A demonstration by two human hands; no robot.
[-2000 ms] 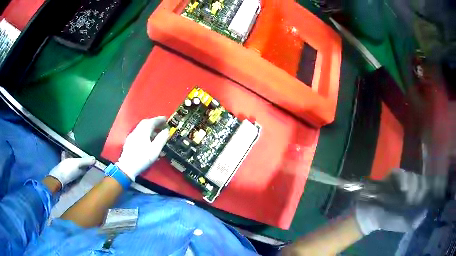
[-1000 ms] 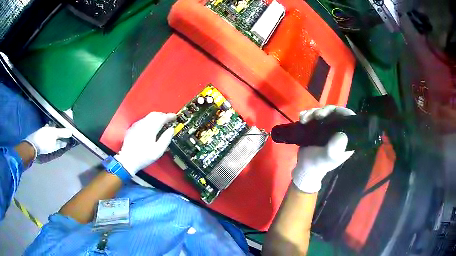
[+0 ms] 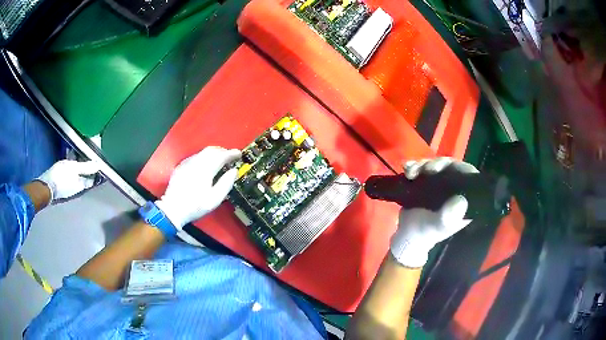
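A printed circuit board [image 3: 279, 174] lies on the flat red foam work pad [image 3: 206, 119]. Its silver ribbed heatsink [image 3: 319, 214] runs along the board's lower right side. My left hand [image 3: 201, 184], white-gloved, grips the board's left edge. My right hand [image 3: 428, 232], white-gloved, is shut around the black electric screwdriver [image 3: 425, 189], held roughly level. The screwdriver's nose is at the heatsink's upper right corner; whether the bit touches a screw cannot be told.
A raised red foam fixture [image 3: 332, 63] behind the pad holds another board [image 3: 332, 23]. A black tote with red foam [image 3: 488, 285] is at right. A black tray [image 3: 147, 10] is at the top left. Another person's gloved hand [image 3: 68, 179] is at the far left.
My right hand has come from the far right to the heatsink corner with the screwdriver, which has stayed there over the last second. My left hand has stayed on the board. The view has shifted.
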